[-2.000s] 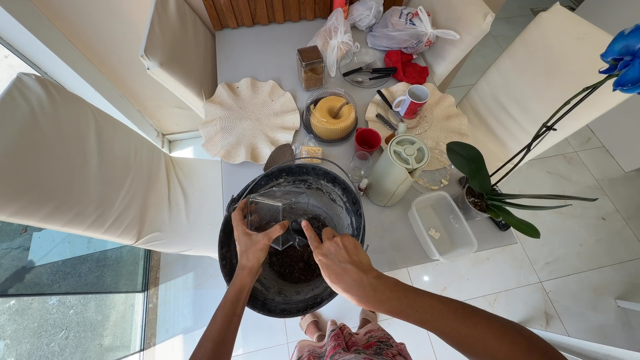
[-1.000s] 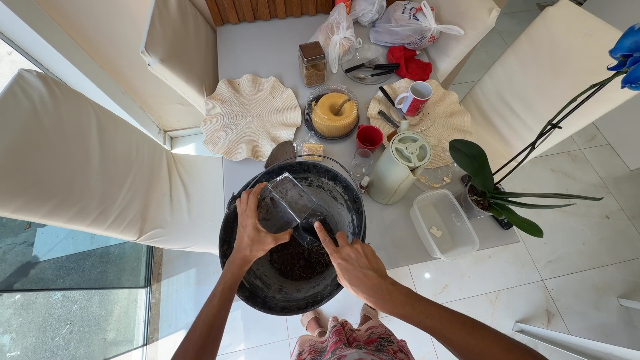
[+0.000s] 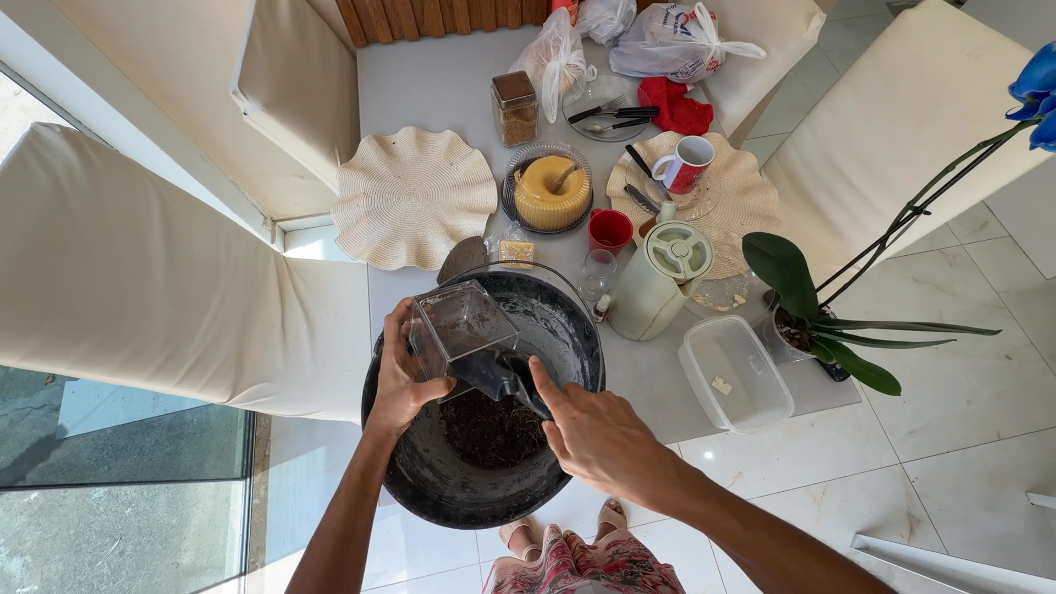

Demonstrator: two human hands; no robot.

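My left hand holds a clear square plastic box, tilted with its open side toward the right, over a black bucket. In my right hand is a small black trowel, gripped by its handle, its blade at the mouth of the box. Whether the blade touches the box, I cannot tell. Dark soil with some fibres lies at the bottom of the bucket. The bucket's thin wire handle rests toward the table side.
Behind the bucket stand a red cup, a drinking glass, a pale thermos jug and a cake on a stand. A plastic tub and a potted orchid are at right, a draped chair at left.
My left hand has tilted the clear box, and the trowel in my right hand has moved to the box's mouth.
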